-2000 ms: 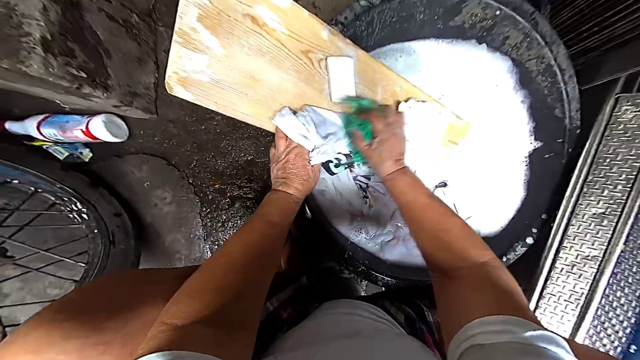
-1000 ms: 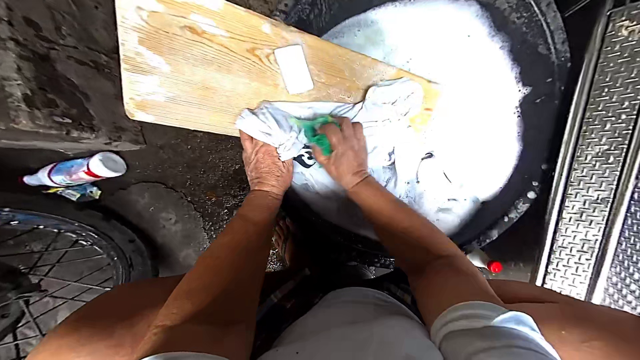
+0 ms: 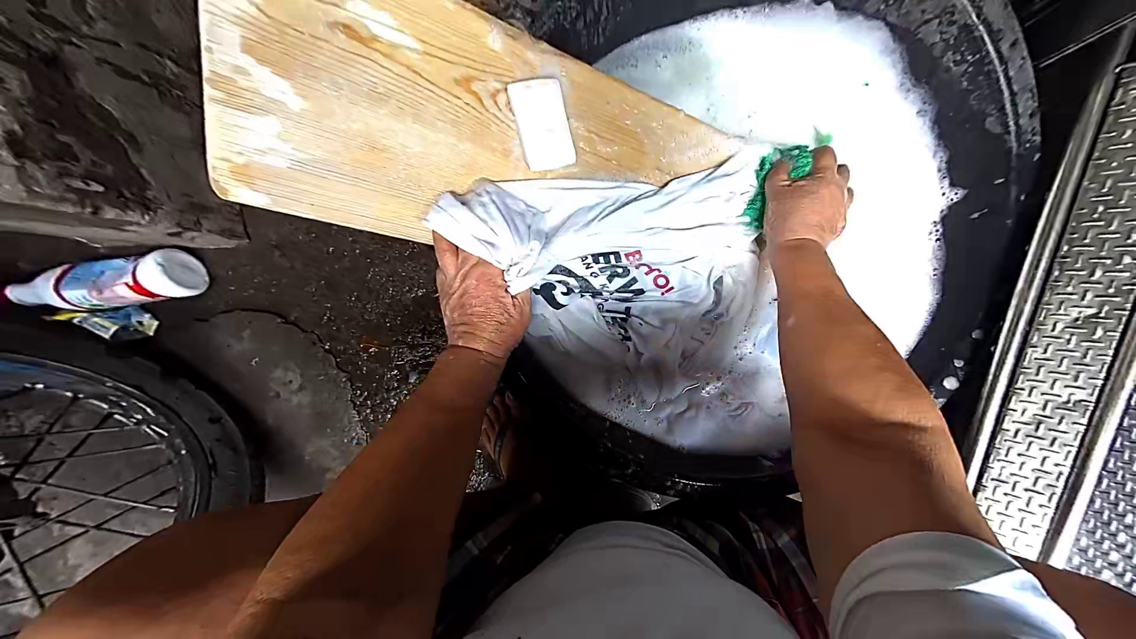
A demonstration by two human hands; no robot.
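Observation:
My left hand (image 3: 482, 300) grips a bunched end of a wet white printed cloth (image 3: 595, 213) at the lower edge of a wooden board (image 3: 355, 115). The cloth stretches right along the board and hangs down into the suds of a black round tub (image 3: 985, 177). My right hand (image 3: 808, 197) holds a green scrubbing mesh (image 3: 770, 182) at the cloth's far right end, over the white foam (image 3: 852, 98). A white bar of soap (image 3: 542, 124) lies on the board above the cloth. The board's right end dips into the foam.
At the left, a white bottle with a red band (image 3: 133, 277) lies beside a small packet (image 3: 111, 323) on the ground, above a spoked wheel with a black tire (image 3: 213, 435). A concrete ledge (image 3: 98, 115) is at the upper left. Metal tread plate (image 3: 1056, 355) runs along the right.
My right hand has moved right and up with the green mesh, from near my left hand to the cloth's far end. More of the cloth's print shows. My left hand still holds the bunched end.

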